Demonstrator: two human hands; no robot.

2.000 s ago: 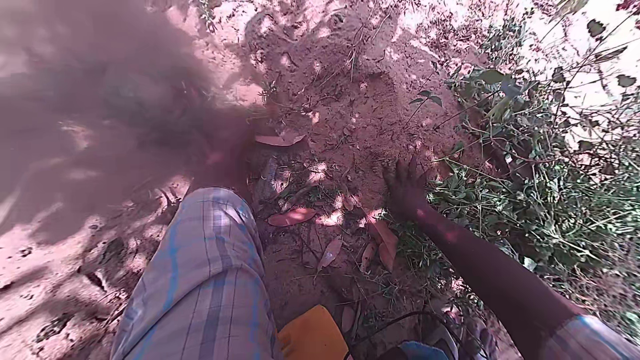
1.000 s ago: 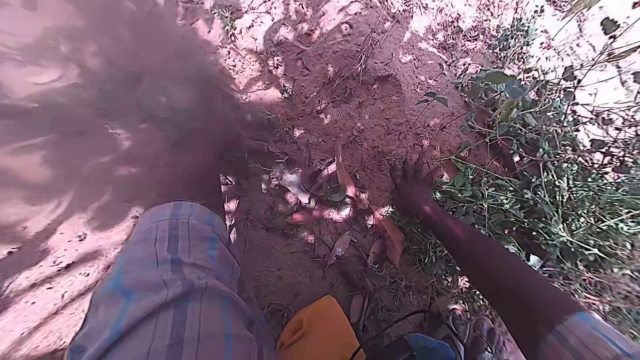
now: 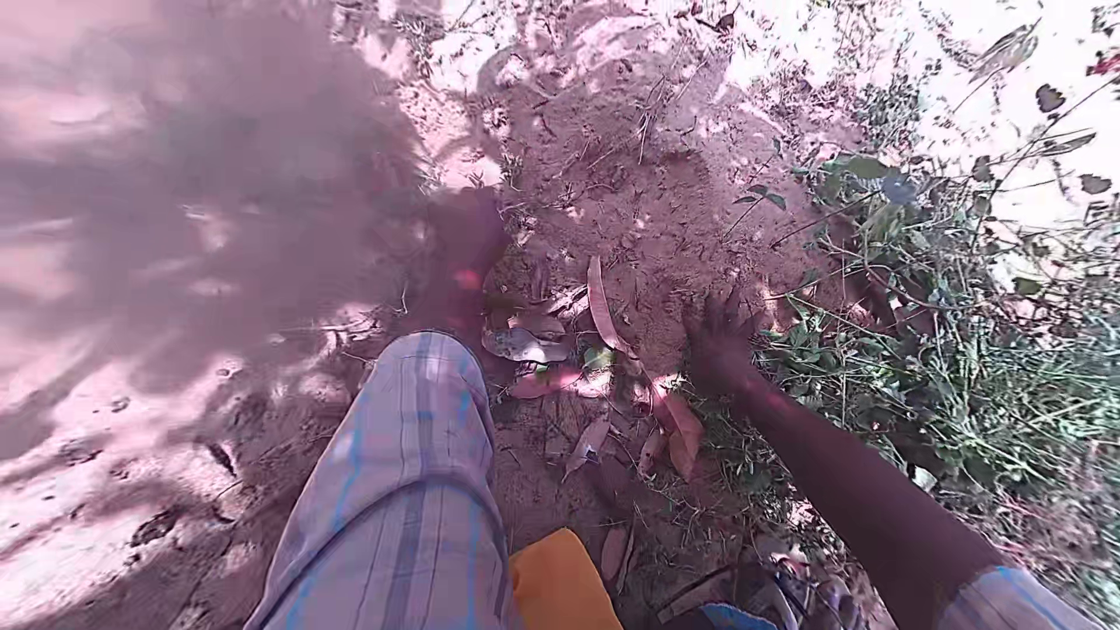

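My right hand (image 3: 722,346) rests on the reddish soil (image 3: 647,219), its fingers apart and nothing held. Green weeds (image 3: 927,376) grow against its right side. My left hand (image 3: 468,232) is blurred and dark, beyond the sleeve in plaid cloth (image 3: 411,490); its fingers cannot be made out, nor whether it holds anything. Between the hands lie dry leaves: a long curled brown one (image 3: 600,306), a pale grey one (image 3: 525,346) and a broad reddish-brown one (image 3: 681,429).
An orange-yellow object (image 3: 564,582) is partly in view at the bottom, near my foot and a blue item (image 3: 739,617). Leafy stems (image 3: 1024,149) reach in at upper right. A dark blur (image 3: 262,175) covers much of the upper left.
The curled brown leaf, lying flat two seconds ago, stands more upright among the others. My left hand has come partly into sight beyond the plaid cloth. My right hand has stayed about where it was.
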